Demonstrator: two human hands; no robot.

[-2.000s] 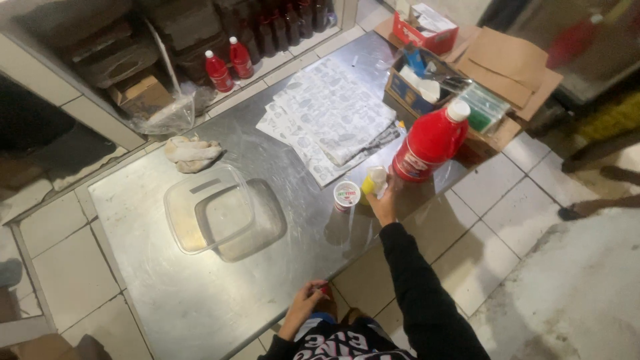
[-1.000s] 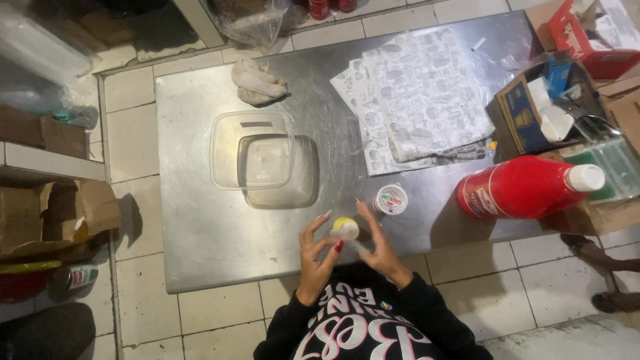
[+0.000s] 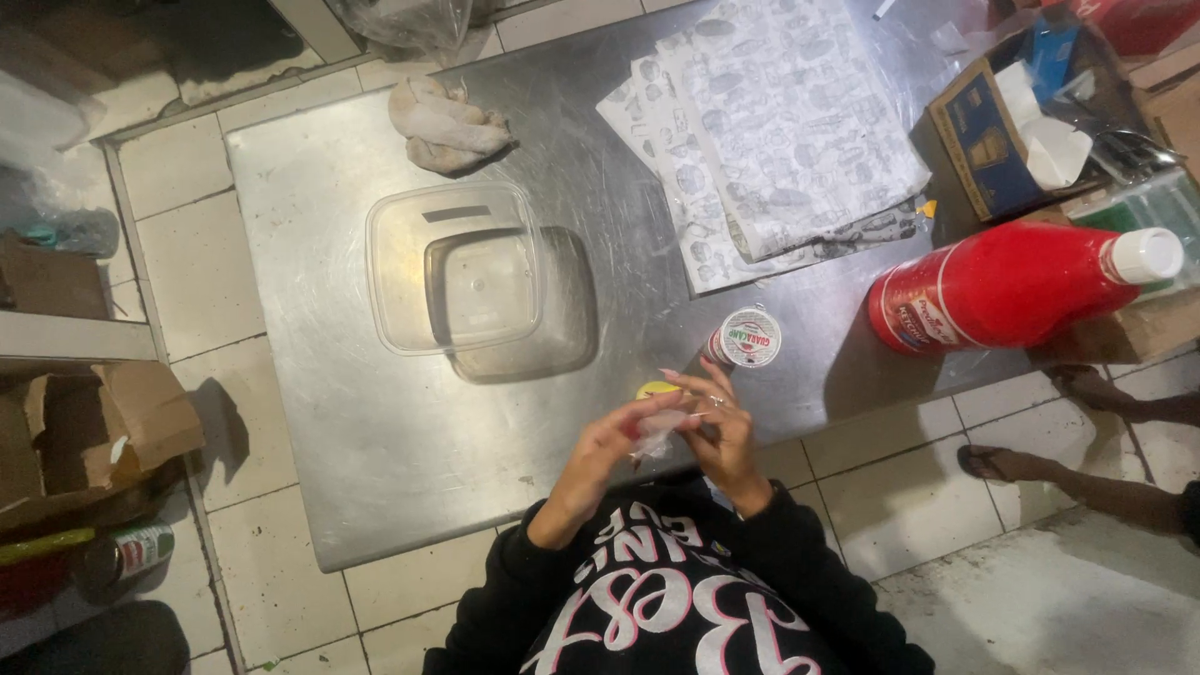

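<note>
Both hands meet above the near edge of the steel table. My left hand and my right hand pinch a small piece of clear plastic film between their fingers. Just beyond the fingertips shows a small yellow round item, partly hidden by the hands; whether it is held or rests on the table I cannot tell. A sealed plastic cup with a printed foil lid stands right beside my right hand's fingers. Farther right is a large red ketchup bottle with a white cap.
A clear plastic container and a crumpled cloth lie at the left. Patterned paper sheets lie at the back, beside an open cardboard box. Another person's feet are on the tiles at right.
My right hand was by the ketchup bottle holding the small yellow-topped item; it then came to my left hand. Now both hands hold film, with the yellow part beyond the fingers.
</note>
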